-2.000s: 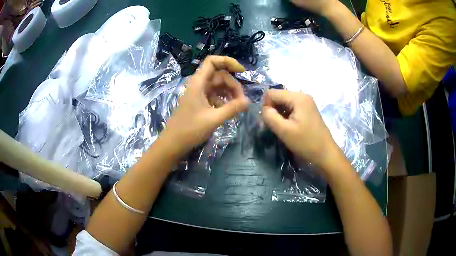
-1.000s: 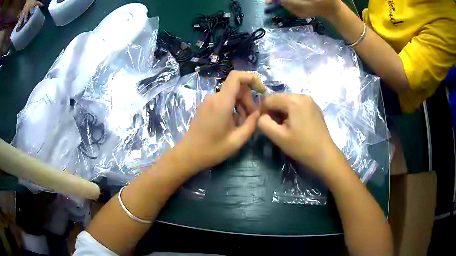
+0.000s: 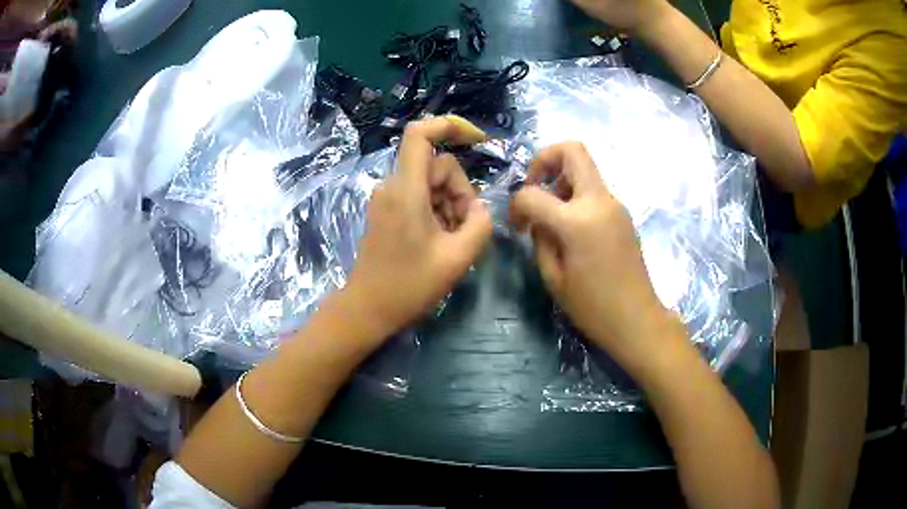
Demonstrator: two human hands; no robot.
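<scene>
My left hand [image 3: 423, 219], with a yellow-tan cover on a fingertip, and my right hand [image 3: 577, 224] are close together above the middle of the green table. A clear plastic bag [image 3: 503, 191] shows between their fingertips; both hands seem to pinch it. A dark shape shows near it, but whether it is inside the bag is unclear. Behind the hands lies a tangled pile of black cables [image 3: 453, 84]. Bagged cables [image 3: 308, 229] lie in a heap at the left. Shiny clear bags [image 3: 636, 139] are heaped at the right.
White moulded parts [image 3: 234, 50] lie at the left, partly under plastic. A pale tube [image 3: 99, 333] juts in at lower left. A brown cardboard box [image 3: 820, 423] is below the table's right edge. A co-worker's arm [image 3: 741, 104] and yellow shirt [image 3: 845, 89] are at upper right.
My hands met above the table, then moved slightly apart and up. The co-worker's hand moved in over the far cables and back. A white part at far left has been lifted by another person.
</scene>
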